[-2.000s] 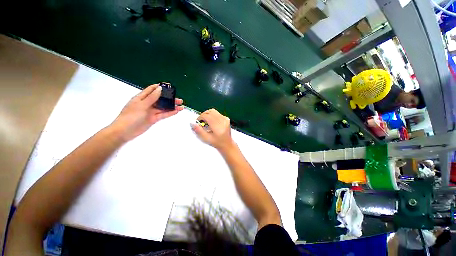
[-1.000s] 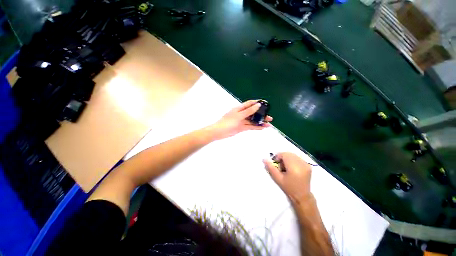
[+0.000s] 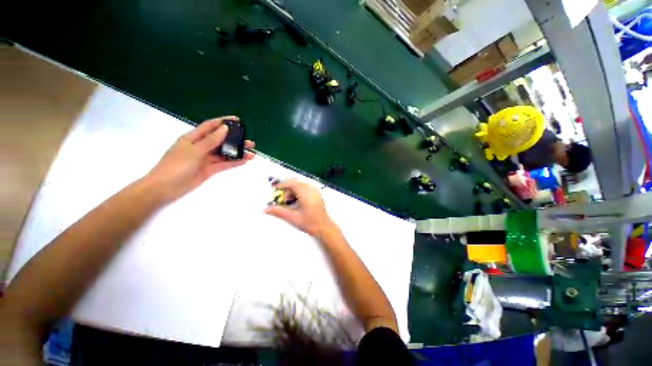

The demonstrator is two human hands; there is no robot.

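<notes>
My left hand [image 3: 191, 159] holds a black adapter housing [image 3: 232, 140] near the belt-side edge of the white paper [image 3: 164, 264]. My right hand [image 3: 304, 205] is to its right, over the paper, and holds a small circuit board [image 3: 282, 194] with a yellow block between thumb and fingers. The housing and the board are apart. My fingers hide part of the board, and no cord from it can be made out clearly.
The dark green conveyor belt [image 3: 272, 114] runs beyond the paper and carries scattered boards with cords [image 3: 422, 183]. Tan cardboard [image 3: 43, 107] lies at the left. A yellow fan [image 3: 513, 133], a green tape roll [image 3: 527, 241], a grey metal post and a person [image 3: 554, 154] are at the right.
The view swung left to the housing pile and back right. The right hand's fingers have opened somewhat around the board, showing more of it. The left hand still holds the housing.
</notes>
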